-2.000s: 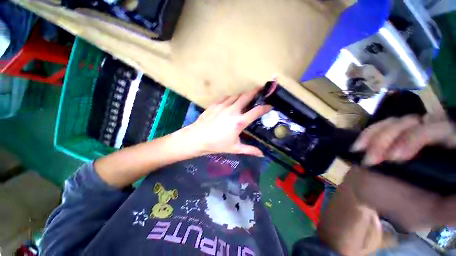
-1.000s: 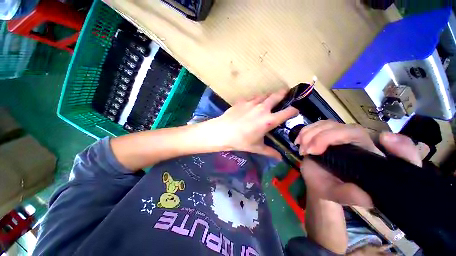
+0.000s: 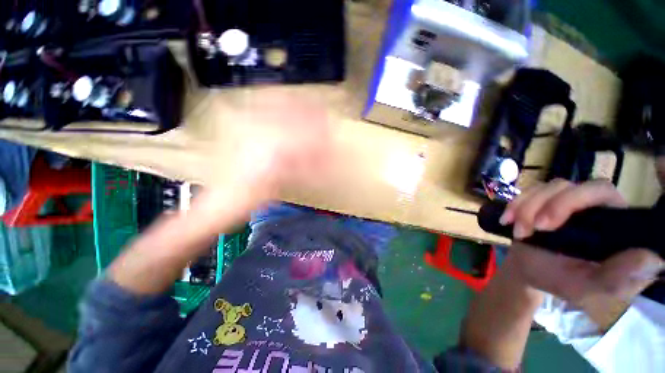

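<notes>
My right hand (image 3: pixel 576 218) is closed around the thick black electric screwdriver (image 3: pixel 539 227) at the right. Its thin dark bit points left, above the bench's front edge. My left hand (image 3: pixel 292 135) is strongly blurred over the bench, below a black plastic housing (image 3: pixel 313 47). Nothing shows in the left hand, but its fingers cannot be made out. That housing holds a round silver-white motor (image 3: pixel 234 42). The silver-white screw feeder (image 3: pixel 467 33) stands behind the bench's middle, with its metal pick-up block (image 3: pixel 437 84) facing me.
More black housings with motors (image 3: pixel 168 87) lie at the back left. Another housing (image 3: pixel 536 91) stands right of the feeder, with more black parts beside it. A green crate (image 3: pixel 109 211) and a red stool (image 3: pixel 51 191) are below left. Another red stool (image 3: pixel 463 258) is below the bench. White cloth (image 3: pixel 627 339) shows lower right.
The view has turned, showing more housings. The screwdriver has come off the housing that was in front of me, and that housing is gone from the front edge. My left hand has moved away from there.
</notes>
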